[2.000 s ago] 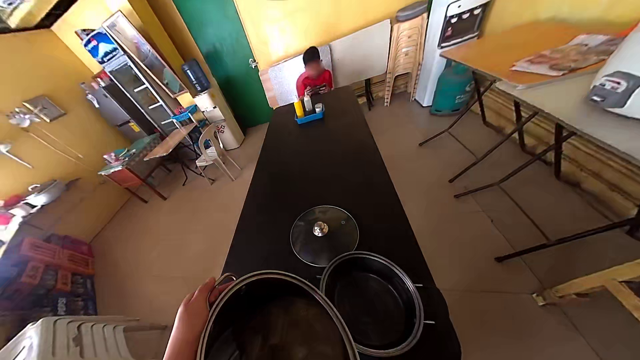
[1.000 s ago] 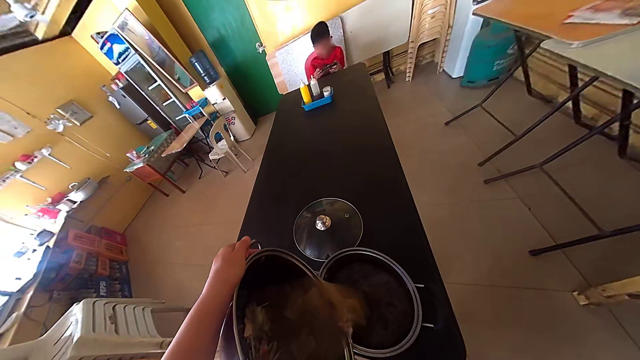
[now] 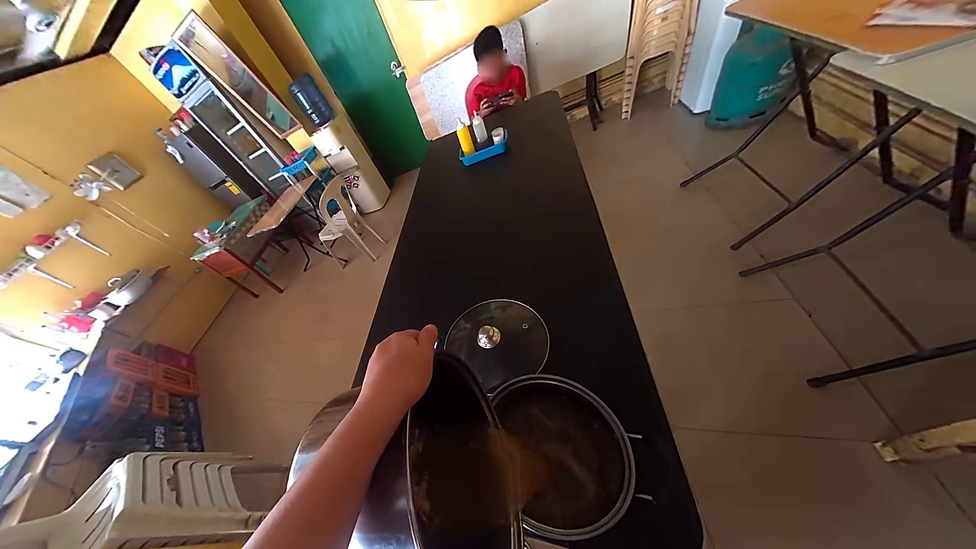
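Note:
My left hand grips the far handle of a large stainless steel pot, which is tilted steeply to the right. Brown liquid runs over its rim into a second round pot on the black table. That second pot holds dark liquid, with two wire-like handle parts on its right side. Just beyond both pots, a glass lid with a metal knob lies on the table. My right hand is not visible.
A long black table stretches ahead. A person in a red shirt sits at its far end, near a blue tray of squeeze bottles. White plastic chairs stand at the lower left, folding-leg tables at the right.
The large pot has gone from nearly upright to steeply tilted, my left hand moving with it. Liquid now fills much of the second pot, which looked mostly empty two seconds ago.

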